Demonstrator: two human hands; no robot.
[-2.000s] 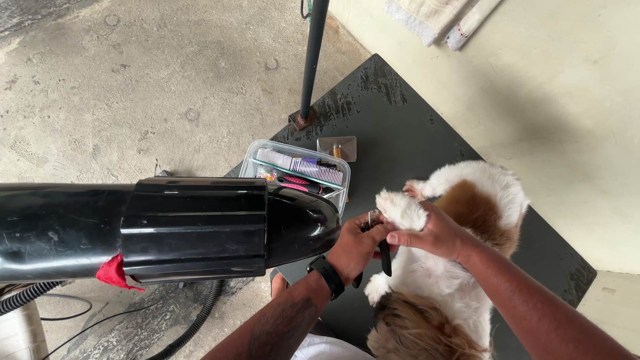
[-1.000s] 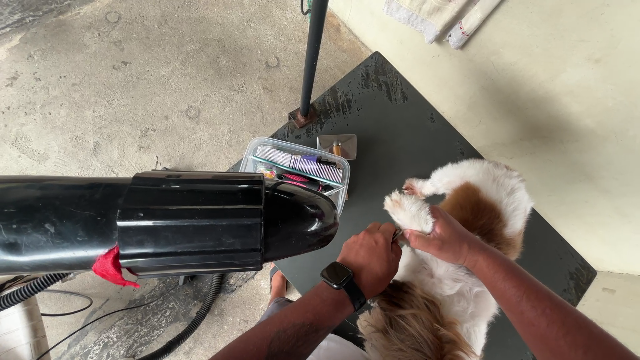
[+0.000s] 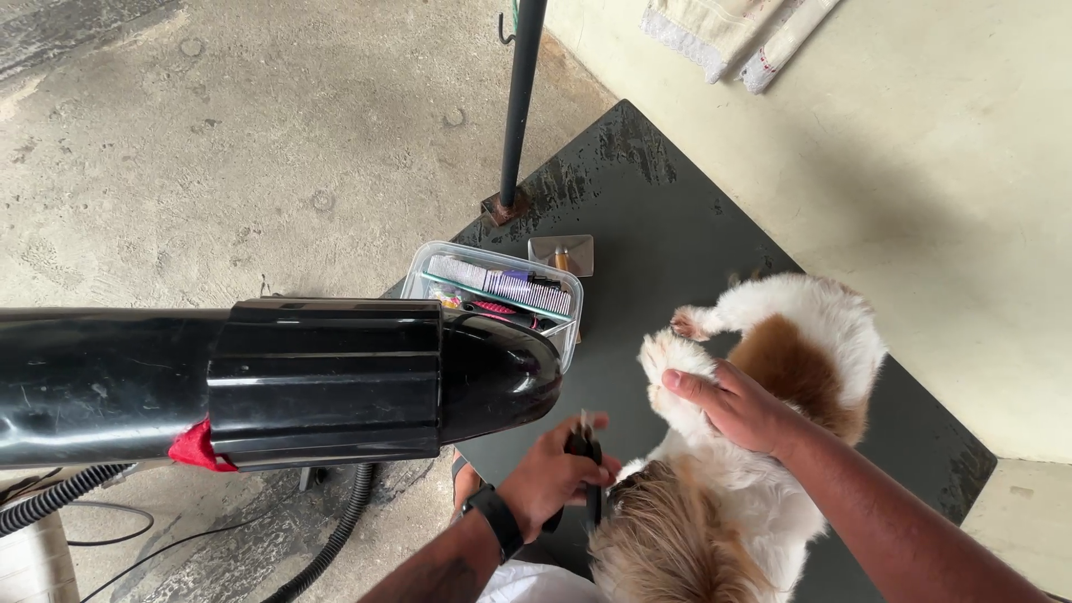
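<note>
A white and brown long-haired dog (image 3: 804,368) lies on a dark grooming table (image 3: 670,251). My right hand (image 3: 741,410) is closed around one of its legs, just below the furry white paw (image 3: 674,364), with the thumb on the fur. To the left of the dog's head, my left hand (image 3: 553,477), with a black watch on the wrist, grips a pair of black-handled clippers (image 3: 586,461). Their small metal jaws point away from me and are apart from the paw. The dog's face is mostly hidden by hair.
A big black dryer (image 3: 327,381) with a red cloth reaches in from the left, partly over a clear plastic box (image 3: 427,260) of combs and tools. Beside the box lies a small metal piece (image 3: 544,249). A black post (image 3: 519,109) rises from the table edge; a pale wall stands right.
My left hand has drawn back from the paw with the clippers, down and to the left. My right hand still holds the dog's leg.
</note>
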